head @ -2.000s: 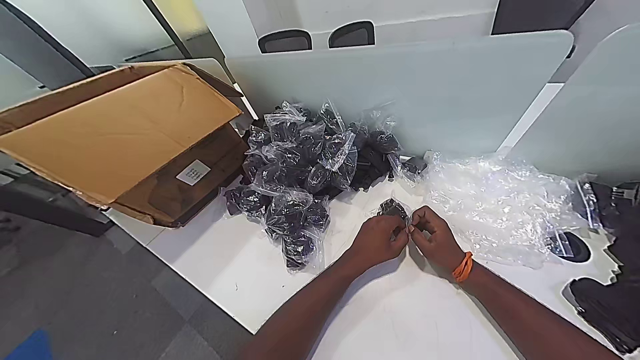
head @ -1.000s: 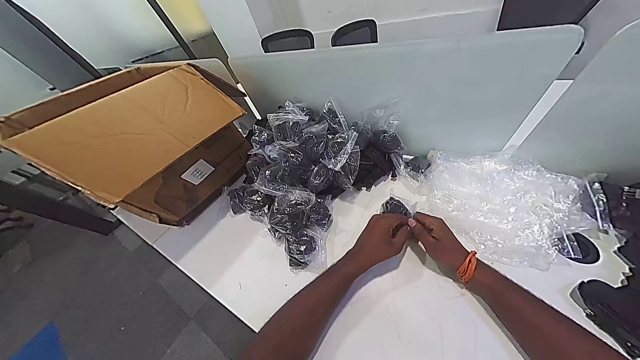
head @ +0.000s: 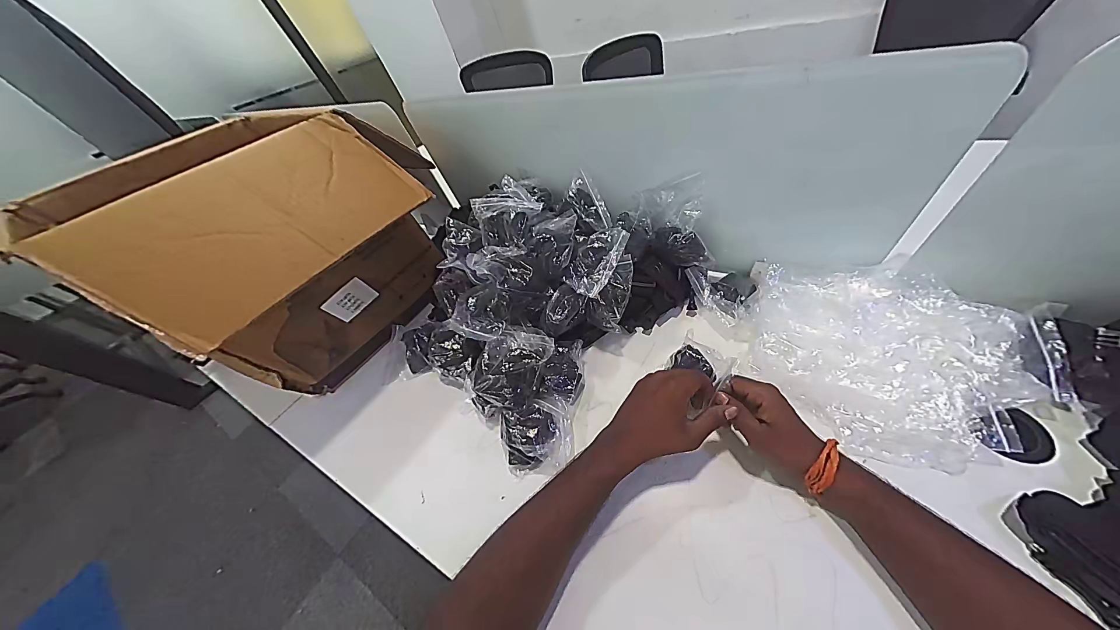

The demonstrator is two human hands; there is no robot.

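Note:
My left hand point(head: 672, 418) and my right hand point(head: 770, 424) meet over the white table, both pinching the edge of a small clear plastic bag point(head: 723, 367). A dark item point(head: 691, 359) shows inside it, just beyond my left fingers; its exact kind is hidden. An orange thread band circles my right wrist. Left of my hands lies a heap of clear zip bags point(head: 516, 367) with black items in them. To the right spreads a pile of flat, clear plastic bags point(head: 892, 359).
An open cardboard box point(head: 236, 236) with a white label stands at the table's left edge. A frosted divider panel point(head: 717, 157) runs along the back. Black items point(head: 1063, 525) lie at the right edge, near a round opening in the table point(head: 1028, 437).

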